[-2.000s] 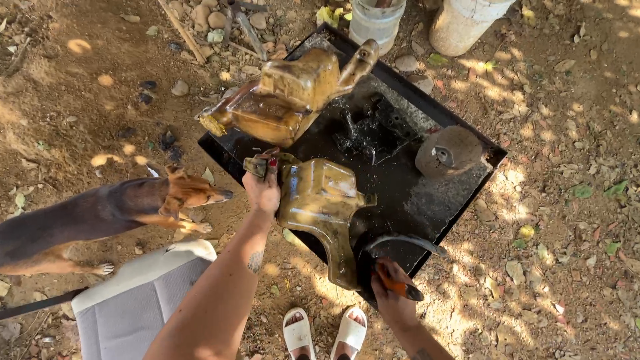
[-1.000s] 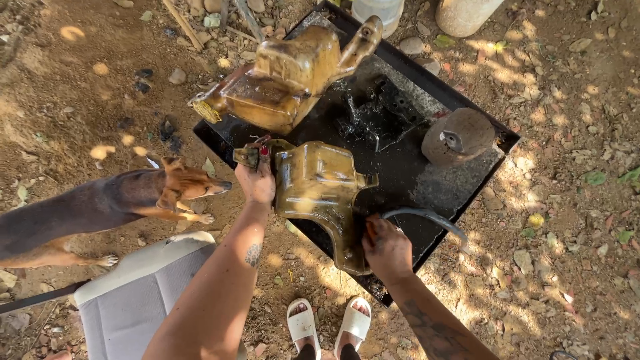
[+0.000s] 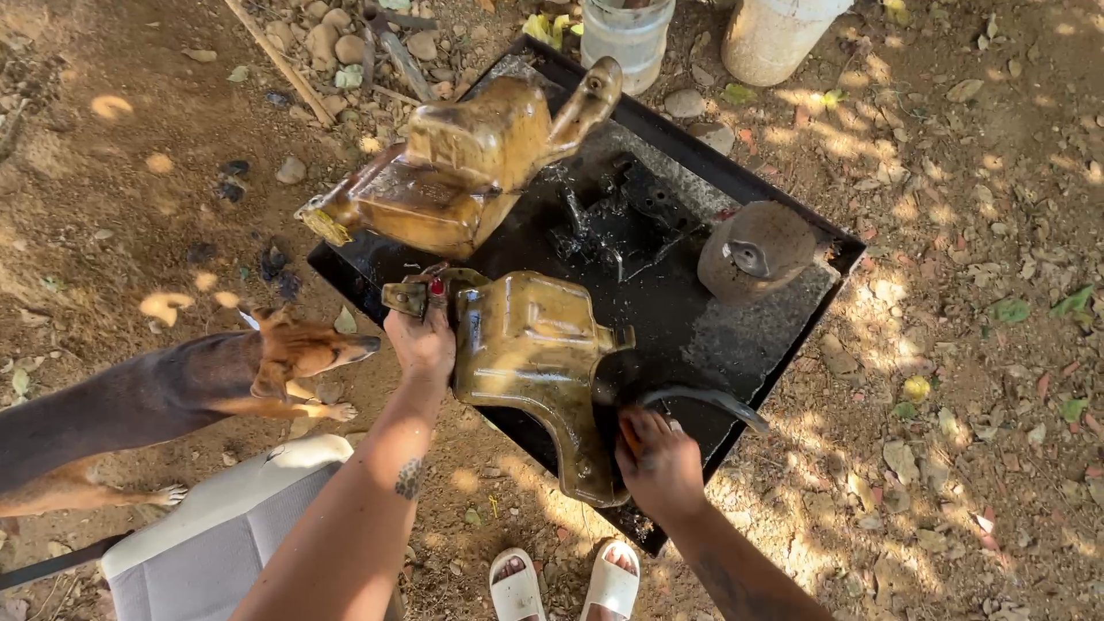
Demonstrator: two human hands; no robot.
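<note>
A yellowish-brown moulded plastic tank [image 3: 526, 345], wet and glossy, stands over the near-left part of a black metal tray [image 3: 785, 366]. My left hand [image 3: 423, 332] grips it at its upper left end, beside a small bracket. Close to the lower right edge of the tank is my right hand [image 3: 660, 461], closed around an orange handle [image 3: 631, 438] that is mostly hidden by the fingers; its working end is out of sight. A grey curved hose-like piece [image 3: 711, 397] lies just above that hand. A second brown tank [image 3: 466, 164] rests across the tray's upper left.
Oily black metal parts [image 3: 621, 216] and a brown cylindrical object [image 3: 755, 252] are on the tray. A clear container [image 3: 628, 39] and a whitish bucket [image 3: 776, 39] stand beyond it. At left are a dog [image 3: 285, 354], its nose near my left wrist, and a grey-padded chair [image 3: 216, 543].
My right hand, with the orange-handled tool, has moved from beside the tray's near edge up and left against the tank's lower right edge. The left hand keeps its hold on the tank.
</note>
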